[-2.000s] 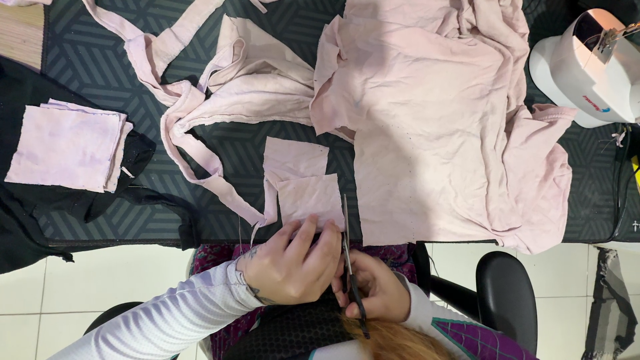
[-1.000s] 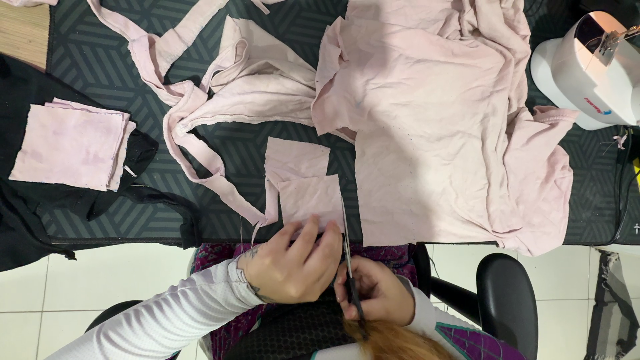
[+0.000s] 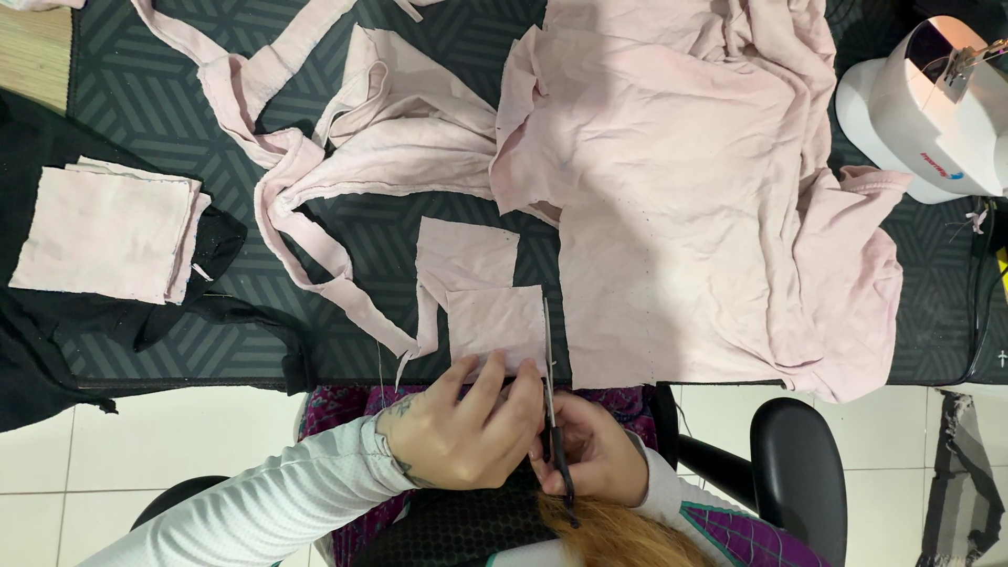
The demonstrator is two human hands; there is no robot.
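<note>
My left hand (image 3: 468, 421) presses its fingertips on the lower edge of a pale pink fabric square (image 3: 496, 327) at the near edge of the dark patterned mat. Beside it, my right hand (image 3: 594, 453) holds black-handled scissors (image 3: 549, 378), whose blades point away along the square's right edge. Whether the blades are apart cannot be told. A second pink fabric piece (image 3: 468, 252) lies partly under the square. Pink fabric strips (image 3: 295, 169) curl to the left, and a large pink cloth, like a garment (image 3: 669, 220), is spread on the right.
A stack of pink fabric squares (image 3: 106, 232) rests on black cloth (image 3: 47, 339) at the left. A white sewing machine (image 3: 929, 110) stands at the upper right, with cables near it. Loose hair (image 3: 630, 535) hangs beside the scissor handles. A chair armrest (image 3: 797, 480) is at the lower right.
</note>
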